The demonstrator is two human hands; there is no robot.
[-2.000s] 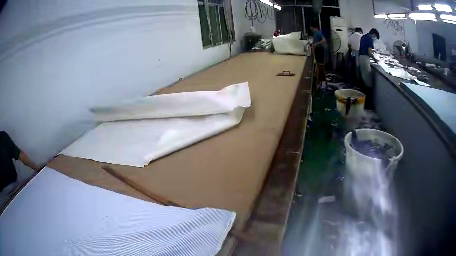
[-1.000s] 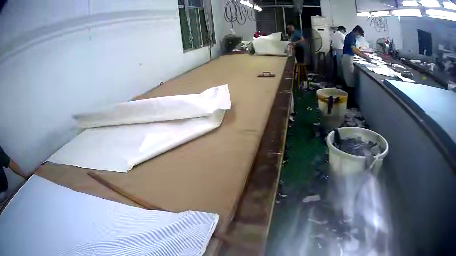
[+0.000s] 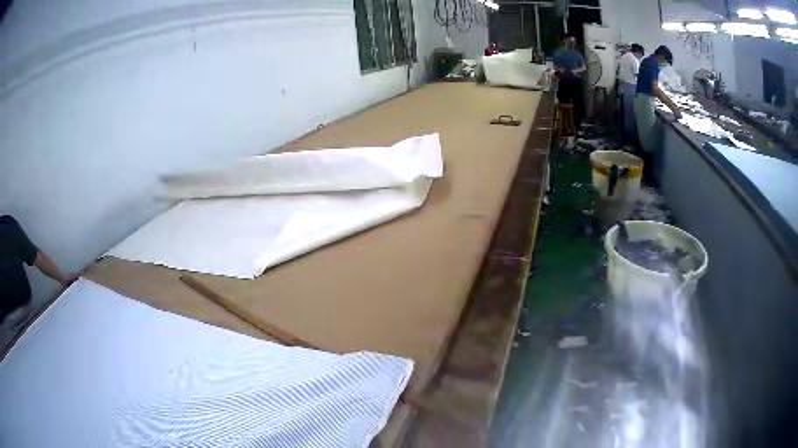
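Observation:
Neither of my hands is in view. A pale-blue, finely striped fabric ply (image 3: 201, 376) lies across the near end of the long table, its right corner slightly rumpled. Brown underlay paper (image 3: 367, 302) covers the table beyond it. A narrow brown strip (image 3: 241, 310) lies diagonally on the paper by the fabric's far edge. A loosely folded off-white cloth (image 3: 297, 206) lies further along. A small dark object with a handle (image 3: 505, 121) sits on the paper near the right edge, further off.
A person (image 3: 22, 271) stands at the table's left side, an arm at the fabric's corner. White tubs of scraps (image 3: 652, 262) stand on the green floor (image 3: 560, 302), with offcuts around. Another table (image 3: 761, 179) is at right. Several people stand further back.
The camera view swung right, then back left. The far person beside the table end now faces this way and stands more upright. The near fabric and folded cloth look unmoved.

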